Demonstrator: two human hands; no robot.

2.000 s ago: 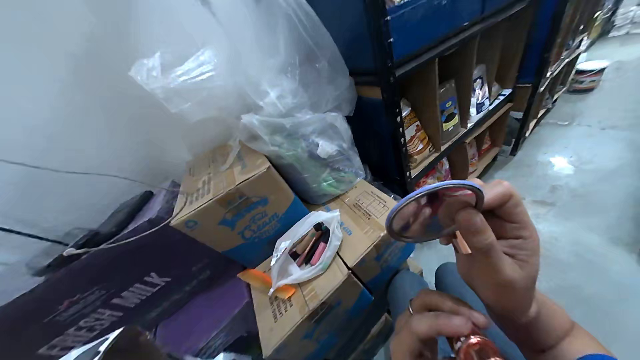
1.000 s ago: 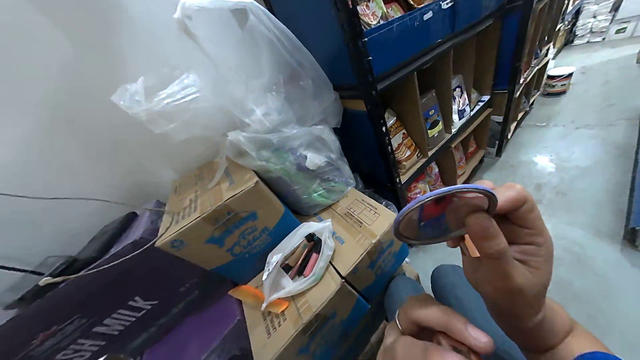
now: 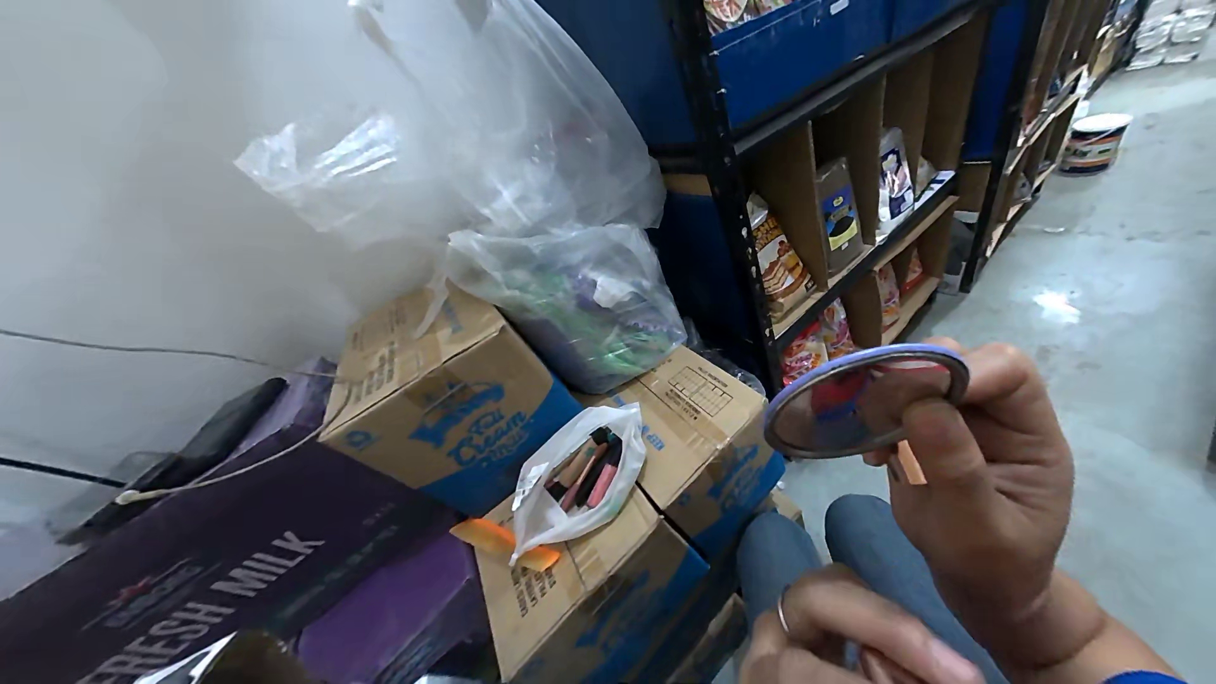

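Note:
My right hand (image 3: 988,456) pinches a round, shiny disc with a purple rim (image 3: 864,399), perhaps a small mirror or lid, tilted with its reflective face toward me. A thin orange-tan piece (image 3: 911,463) pokes out below the thumb of that hand. Low in the view, my left hand (image 3: 845,632), with a ring on one finger, is curled near my knees; what its fingers hold, if anything, cannot be told. A small white plastic bag (image 3: 622,480) with pencil-like sticks (image 3: 594,475) inside lies open on a cardboard box, beside an orange wrapper (image 3: 503,543).
Cardboard boxes (image 3: 418,370) and purple milk cartons (image 3: 237,560) are stacked at the left. Clear plastic bags (image 3: 570,304) rest on them against the wall. A black-framed shelf (image 3: 731,218) with packets stands ahead. Farther off, a bucket (image 3: 1094,142) stands on the floor.
The reddish, shiny object seen by my left hand two seconds ago no longer shows. My right hand keeps hold of the disc.

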